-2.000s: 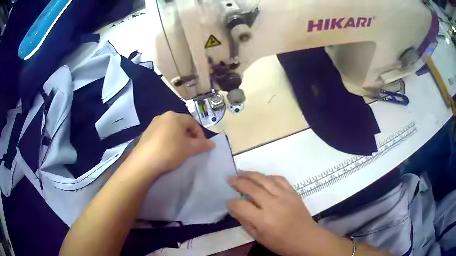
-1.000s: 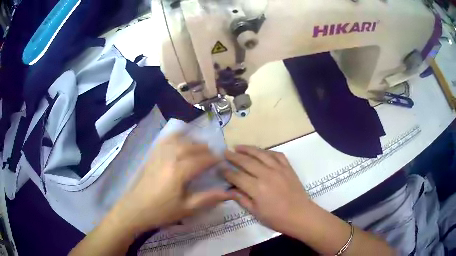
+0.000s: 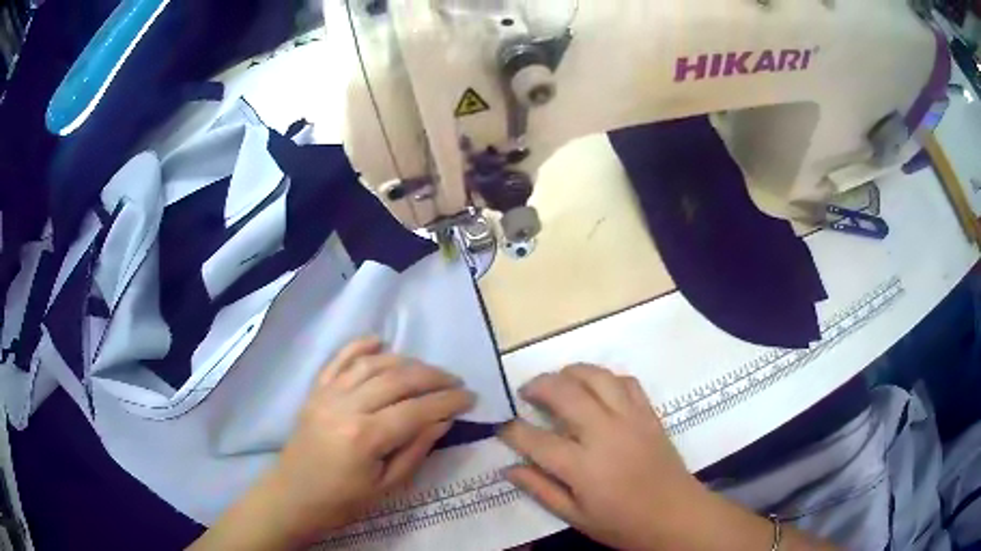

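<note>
The pale grey-lavender panel (image 3: 420,312) lies over a dark navy panel (image 3: 468,433), with a thin dark line along its right edge. Its upper corner is at the presser foot (image 3: 473,231) of the cream sewing machine (image 3: 613,65). My left hand (image 3: 377,420) lies on the pale panel, fingers bent and pressing on the cloth. My right hand (image 3: 597,447) is at the panel's lower right corner, its fingertips on the edge. Whether the fingertips pinch the cloth is hard to tell.
A curved dark piece (image 3: 726,237) lies under the machine arm. Snips (image 3: 855,220) lie right of it. A printed ruler (image 3: 775,350) runs along the front edge. Bunched pale and dark cloth (image 3: 134,312) lies left. A light-blue oval device (image 3: 102,67) is upper left. Grey cloth (image 3: 850,463) hangs lower right.
The pale panel has moved up to the presser foot, and its right edge now lies straight. My left hand has moved down and left from near the needle; my right hand has shifted slightly right.
</note>
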